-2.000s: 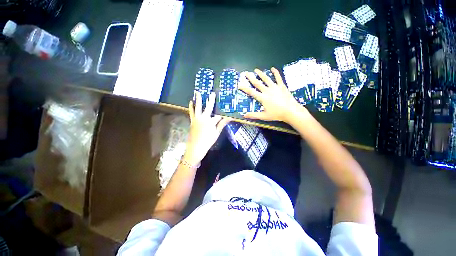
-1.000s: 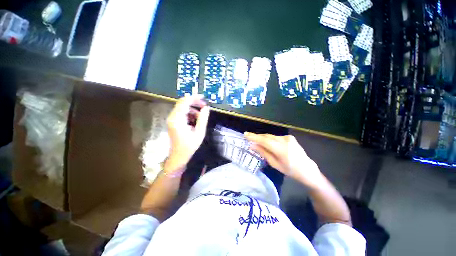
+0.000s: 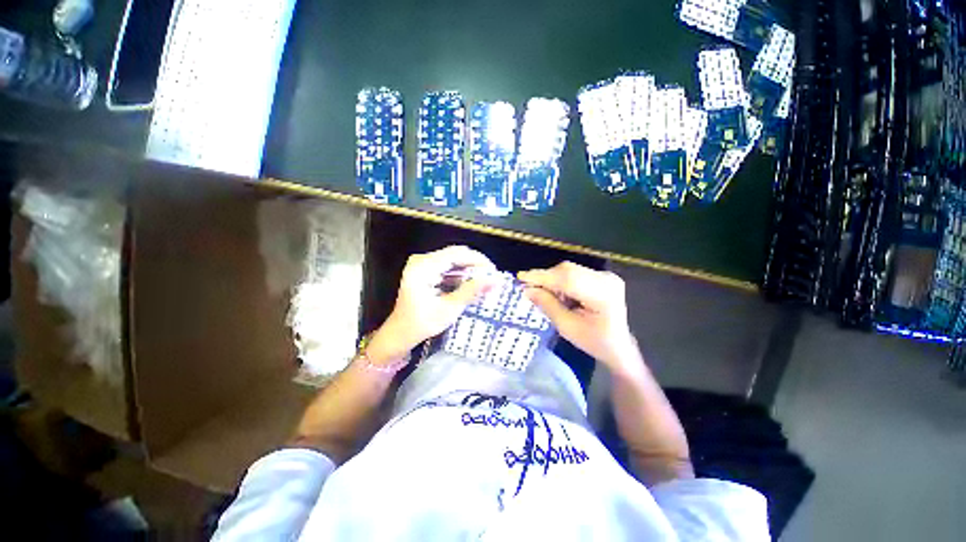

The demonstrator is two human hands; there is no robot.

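A sheet of white dome pieces with dark dots (image 3: pixel 493 344) lies over my lap below the table edge. My left hand (image 3: pixel 440 294) and my right hand (image 3: pixel 583 305) pinch its upper edge with fingertips close together. Whether a single piece is between the fingers is hidden. On the table, two bare blue circuit boards (image 3: pixel 379 146) stand side by side at the left of a row. To their right, two boards (image 3: pixel 542 154) have white tops. A fanned heap of white-topped boards (image 3: pixel 665 132) lies further right.
A long white stack of dome sheets (image 3: pixel 217 90) lies at left, beside a phone (image 3: pixel 136 53) and a bottle (image 3: pixel 48 72). Black trays (image 3: pixel 837 159) stand at right. Below the table's wooden edge (image 3: pixel 508 231) is an open cardboard box (image 3: pixel 212 339) with plastic film.
Both hands have left the board row and come together at the dome sheet over my lap. The right hand took hold of it first, then the left joined. The view has shifted.
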